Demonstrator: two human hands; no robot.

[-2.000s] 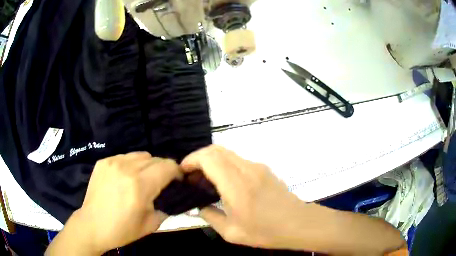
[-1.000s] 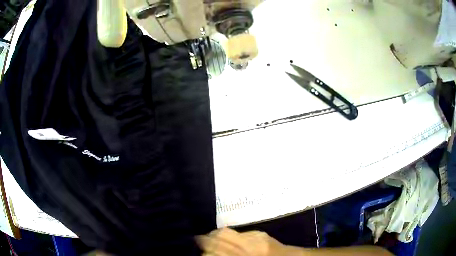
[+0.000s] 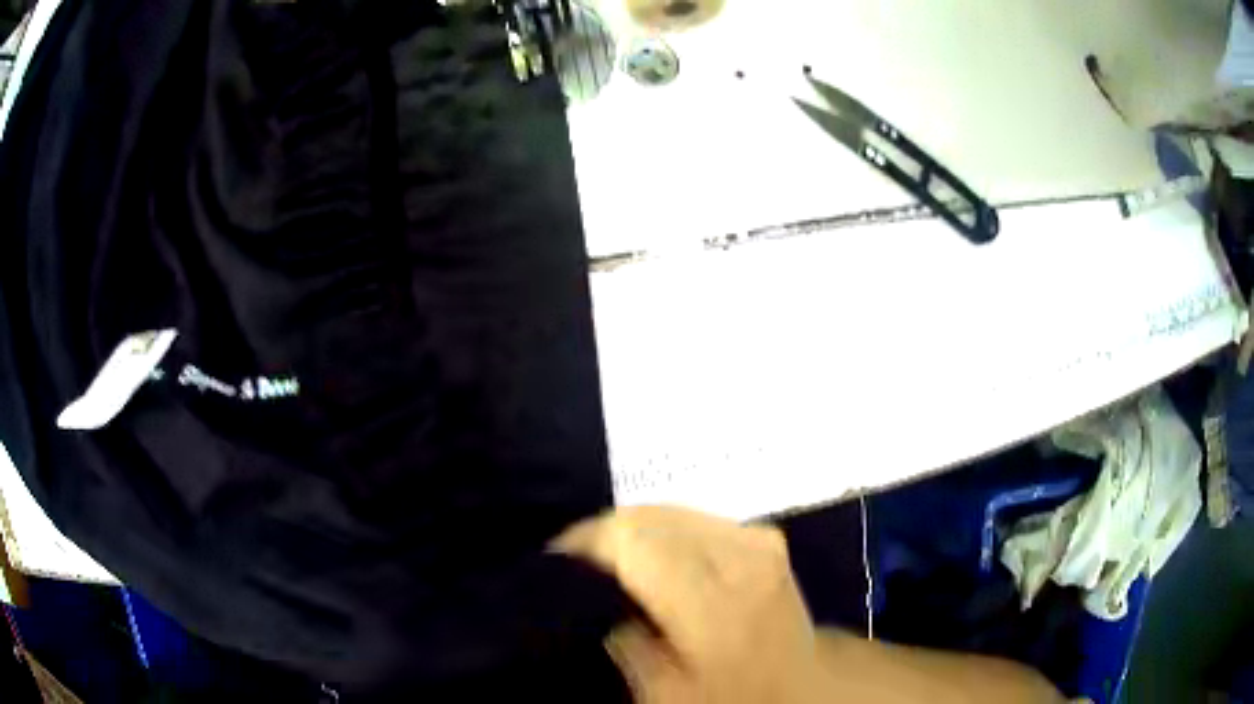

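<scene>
The black garment point(image 3: 303, 454) lies over the left of the table and hangs over its front edge. Its waistband point(image 3: 502, 316) is stretched fairly flat, running from the presser foot point(image 3: 525, 44) down to my right hand. A white label point(image 3: 118, 380) and small white lettering point(image 3: 237, 384) show on the cloth. My right hand point(image 3: 715, 578) grips the band's lower end at the front edge, somewhat blurred. My left hand is not in view.
Black thread snips point(image 3: 901, 158) lie on the white table point(image 3: 880, 330) right of the needle area. Part of the machine head shows at the top edge. Pale cloth scraps point(image 3: 1114, 502) and blue bins point(image 3: 935, 550) are below the table at right.
The waistband went from gathered to stretched as both hands moved down from it; the left hand left the picture. The view has tipped lower, and my right hand shows more than a second ago.
</scene>
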